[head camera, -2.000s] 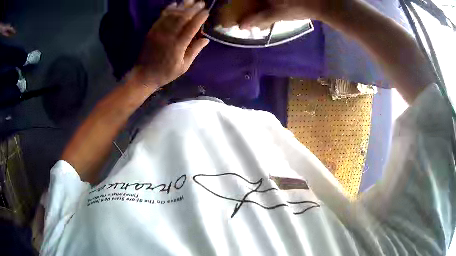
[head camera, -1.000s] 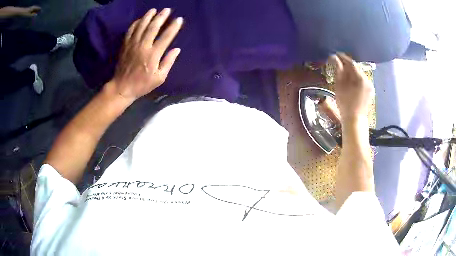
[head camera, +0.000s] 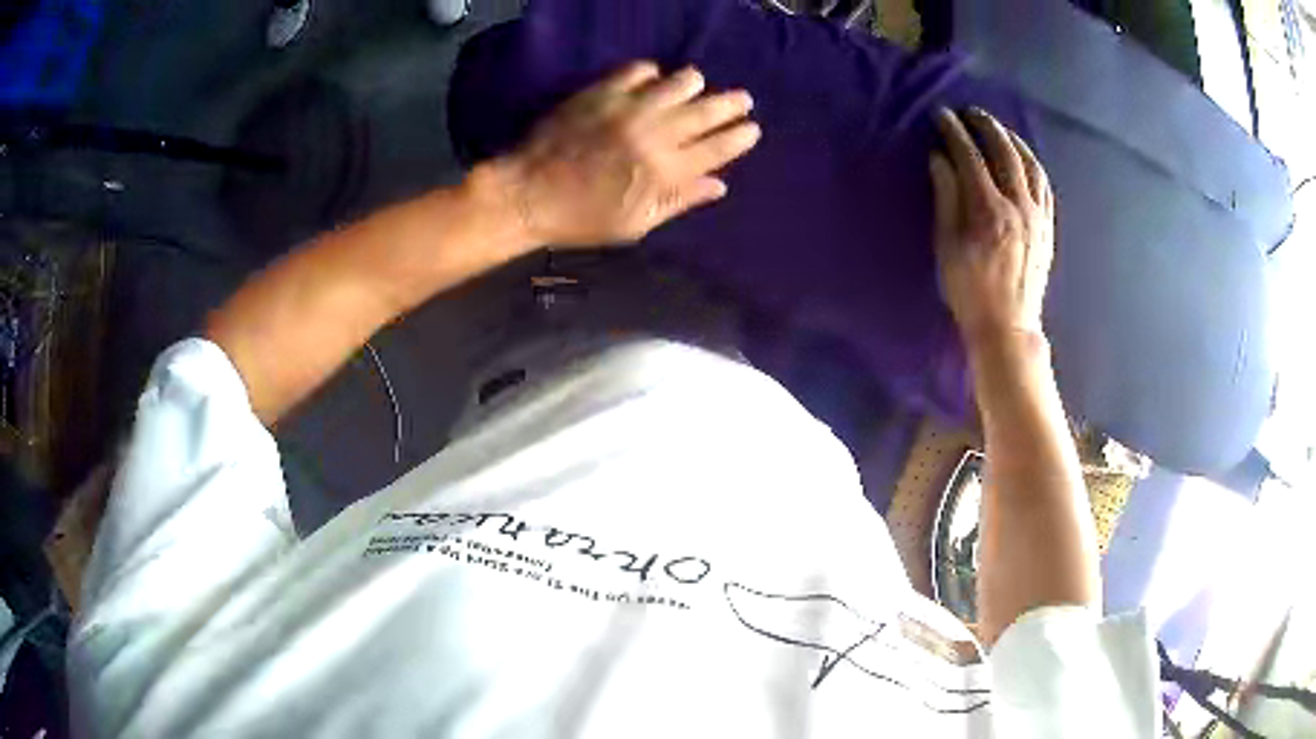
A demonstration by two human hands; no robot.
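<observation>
A dark purple garment [head camera: 823, 188] lies over the padded ironing board [head camera: 1155, 274] in front of me, with folds near its far right part. My left hand [head camera: 621, 159] rests flat on the garment's left part, fingers apart. My right hand [head camera: 993, 217] is on its right edge, fingers pointing away; whether it pinches the cloth cannot be told. The steam iron [head camera: 957, 534] sits on the dotted yellow rest pad [head camera: 924, 469] at the lower right, partly hidden by my right forearm.
Dark cables [head camera: 1227, 686] show at the lower right. A round dark fan base [head camera: 296, 159] stands on the floor at the left. Another person's white shoes [head camera: 289, 20] show at the top left. Bright light comes from the right.
The iron went from the garment to the rest pad, and my right hand let it go and moved up to the garment. The view has turned, and the garment's right part is now creased.
</observation>
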